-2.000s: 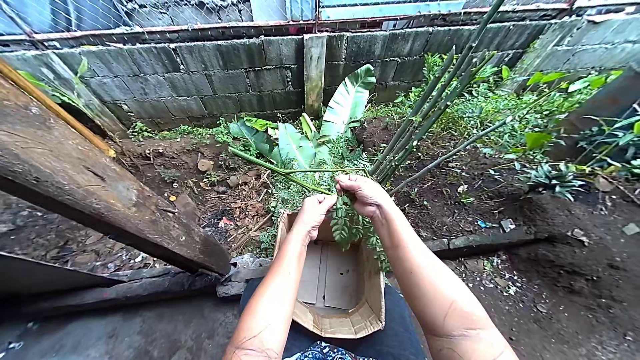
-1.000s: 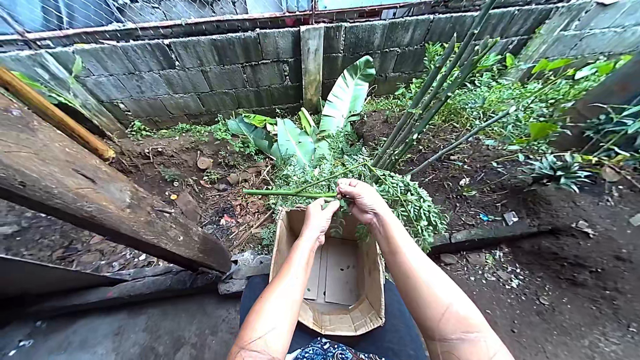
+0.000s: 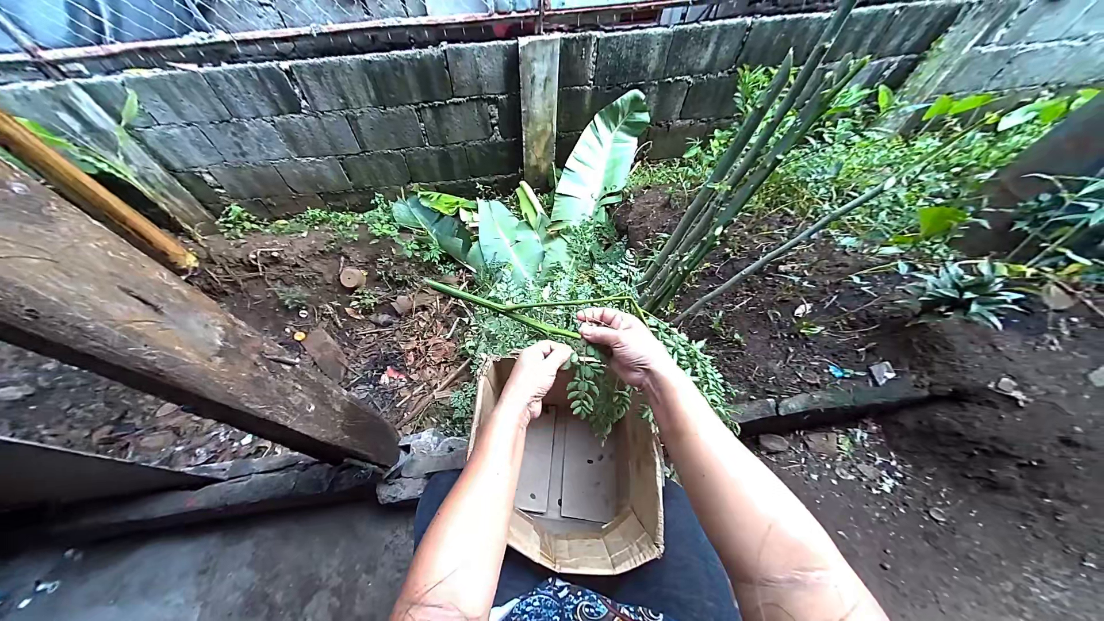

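A green leafy branch (image 3: 535, 324) lies across the space above an open cardboard box (image 3: 642, 509), its thick stem pointing left and its small leaflets (image 3: 586, 392) hanging over the box. My right hand (image 3: 625, 345) grips the branch at its stalks, fingers pinched round it. Just below and to the left, my left hand (image 3: 539, 375) has its thumb and fingers pinched together at a leaflet close to the stem. The box rests on my lap between my forearms. A few small dark bits lie on its bottom.
A wooden beam (image 3: 172, 319) slants across the left. Beyond the box are banana leaves (image 3: 599, 164), upright green stems (image 3: 733, 181) and a concrete block wall (image 3: 371, 112). A low stone edging (image 3: 837, 401) runs to the right, beside bare soil.
The branch has turned in my hands, and its leafy part, spread to the right a second ago, now hangs more over the box. My left hand has moved slightly away from my right hand.
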